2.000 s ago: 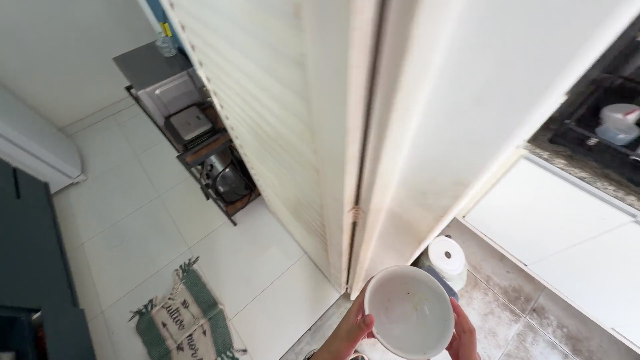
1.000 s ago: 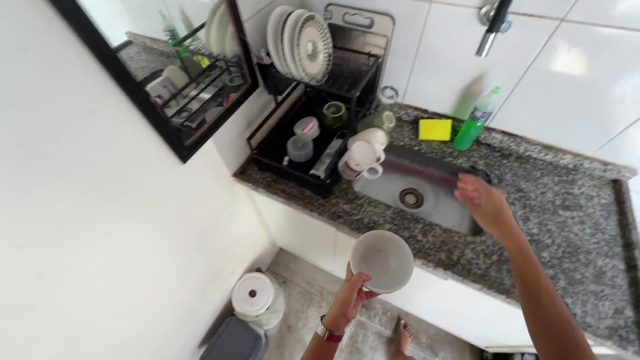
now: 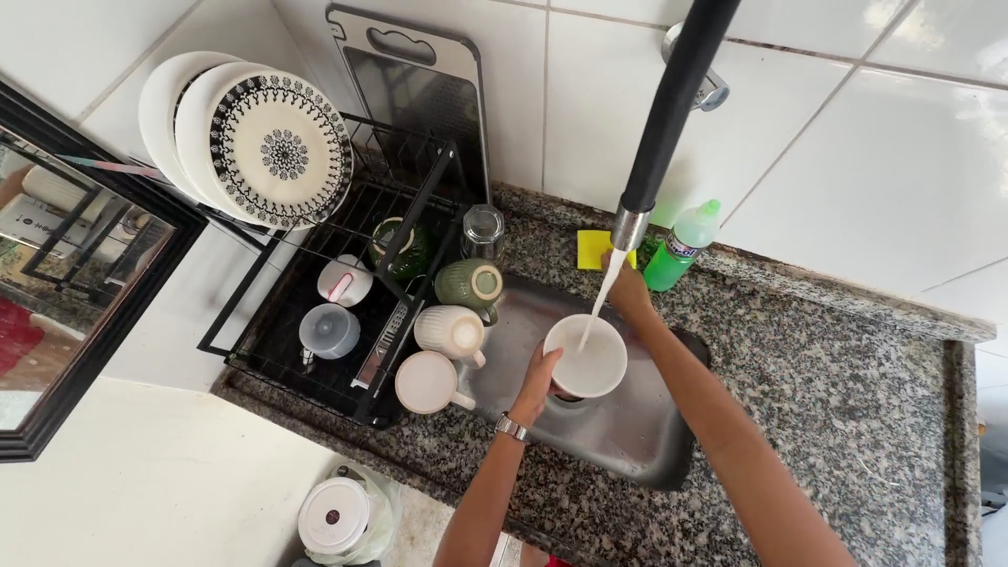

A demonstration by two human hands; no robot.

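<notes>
My left hand (image 3: 538,378) grips the left rim of a white bowl (image 3: 596,370) over the stainless steel sink (image 3: 622,433). Water (image 3: 605,295) runs into the bowl from a black faucet hose with a metal tip (image 3: 630,224). Beyond the bowl, my right hand (image 3: 628,290) reaches to a yellow sponge (image 3: 592,248) at the back of the counter; its fingertips are at the sponge's right edge, partly hidden behind the water, so whether they grip it cannot be told. Just right of that hand stands a bottle of green dish soap (image 3: 681,246).
Left of the sink, a black dish rack (image 3: 303,268) holds patterned plates (image 3: 282,150) and cups. Mugs (image 3: 426,383) and a glass (image 3: 483,228) stand between rack and sink. A cutting board (image 3: 409,87) leans on the wall. Granite counter (image 3: 835,402) extends right; a lidded bin (image 3: 334,516) is below.
The bowl, held in both hands at first and then in my left hand in front of the counter, is now over the sink. Water now runs. My right hand has moved to the sponge.
</notes>
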